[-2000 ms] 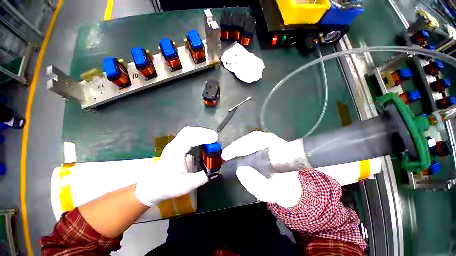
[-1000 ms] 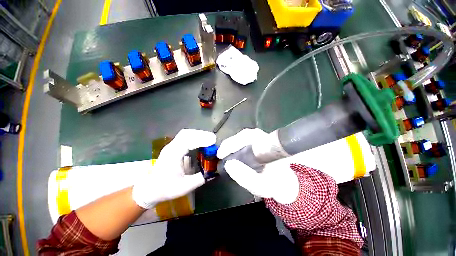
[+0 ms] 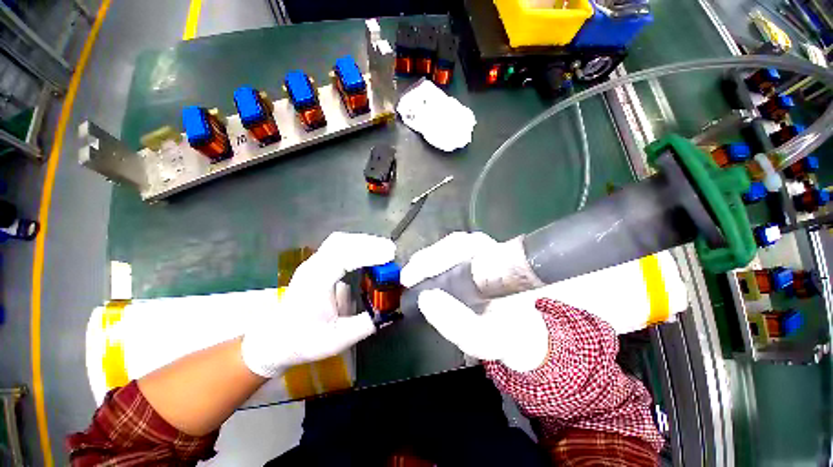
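My left hand [image 3: 306, 306], in a white glove, holds a coil [image 3: 382, 290] with copper windings and a blue top above the mat's near edge. My right hand [image 3: 484, 296], also gloved, grips the grey glue syringe [image 3: 612, 233]. The syringe's front end points left at the coil's right side; its tip is hidden, so contact cannot be told. The green adapter cap [image 3: 712, 205] is on the syringe's rear end, at the right. The metal fixture [image 3: 265, 146] at the back left holds several blue-topped coils in a row.
A black-topped coil [image 3: 380, 171] and a thin tool [image 3: 420, 206] lie mid-bench. Beyond are a crumpled white cloth [image 3: 437, 115], more black-topped coils [image 3: 426, 55] and the controller [image 3: 511, 73]. A clear hose [image 3: 539, 128] loops above the bench. Filled fixtures stand right. White armrests [image 3: 201, 342] line the front.
Both hands stay close together at the coil. The syringe's rear end dropped towards the wearer and left, then shifted slightly back right. The camera view has shifted a little.
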